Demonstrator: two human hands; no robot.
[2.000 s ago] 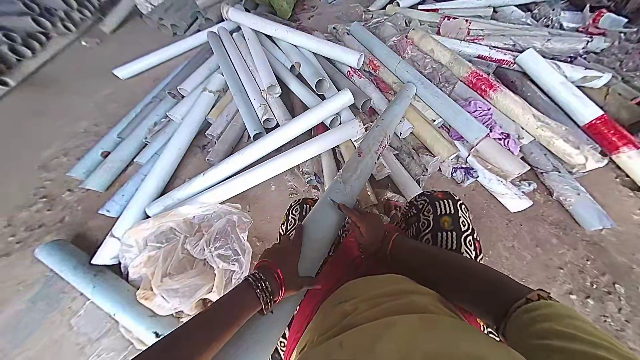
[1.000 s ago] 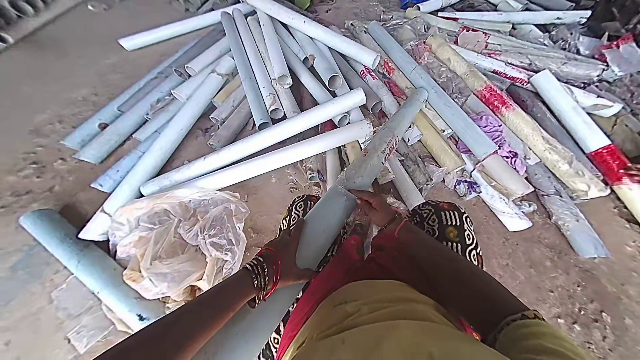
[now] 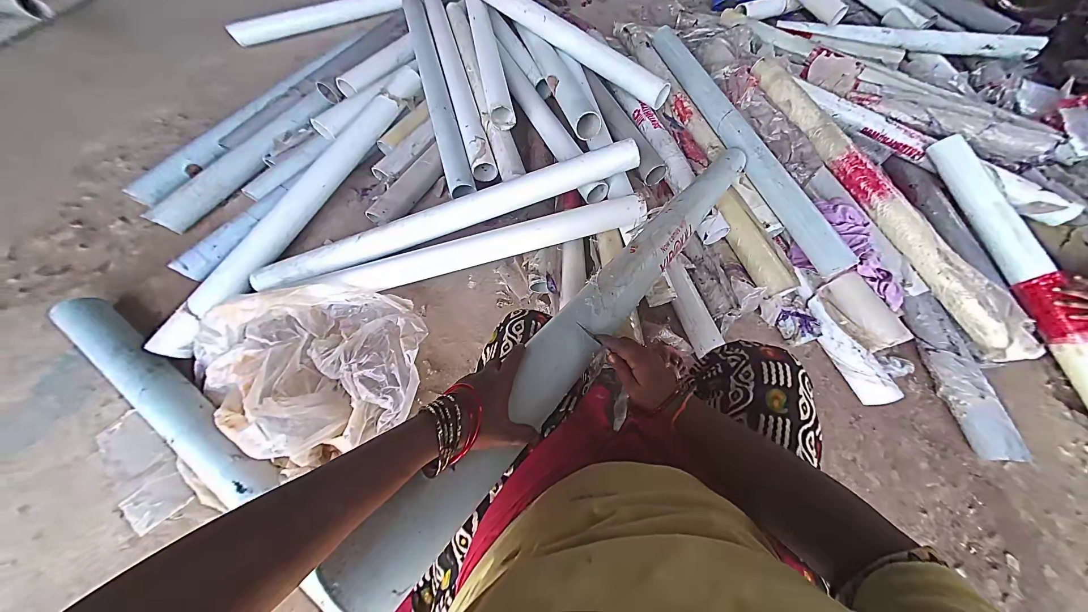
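Note:
A grey plastic pipe (image 3: 552, 361) lies slanted across my lap, its lower part bare. Clear plastic film (image 3: 642, 268) with red print covers the upper part, and its torn edge lies near my right hand. My left hand (image 3: 501, 404), with bangles at the wrist, grips the bare part from the left side. On the other side, my right hand (image 3: 642, 374) has its fingers closed at the film's edge, with a translucent scrap hanging below. The exact fingertip hold is partly hidden.
Many white and grey pipes (image 3: 459, 212) are heaped in front. Crumpled clear plastic (image 3: 310, 365) lies left, beside another grey pipe (image 3: 161, 391). Wrapped pipes (image 3: 892, 204) and a purple cloth (image 3: 858, 242) lie to the right. Another person's hand (image 3: 1073, 299) touches a red-banded pipe (image 3: 986, 212).
More of the grey pipe shows bare between my hands than two seconds ago, and the film's edge sits farther up it. My left hand still holds the pipe. Another person's hand has appeared at right.

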